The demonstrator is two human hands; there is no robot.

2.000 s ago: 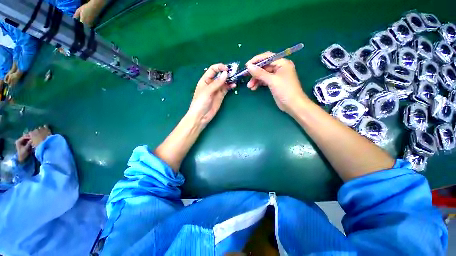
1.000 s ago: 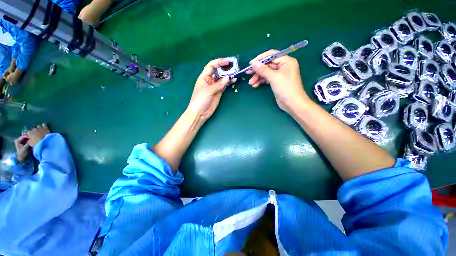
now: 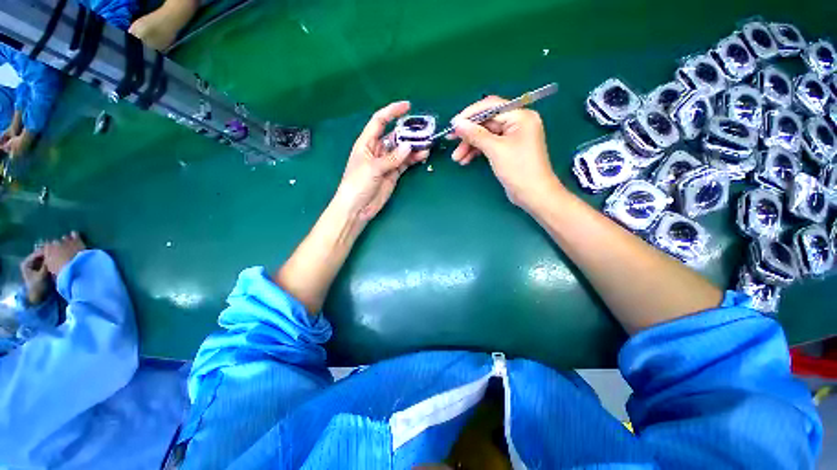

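Observation:
My left hand (image 3: 372, 170) holds a small silver-rimmed unit (image 3: 416, 131) with a dark round centre between thumb and fingers, tilted so its front side edge shows. My right hand (image 3: 510, 151) holds silver tweezers (image 3: 514, 103) like a pen. The tweezers' tips point left and reach the right side of the unit; whether they touch it or grip a piece is too small to tell. A pale crumb-sized bit (image 3: 429, 168) lies on the green mat (image 3: 440, 239) just below the hands.
Many similar units (image 3: 705, 191) are heaped at the right. A slanting grey post (image 3: 156, 78) with black ties reaches in from the upper left. A person in blue sleeves (image 3: 87, 303) works at the left; another person's arm (image 3: 165, 20) shows at the top left.
The unit was first mostly hidden in the fingers, then turned face-up, and is now tilted. My left index finger has lifted off it. The pale bits on the mat have shifted.

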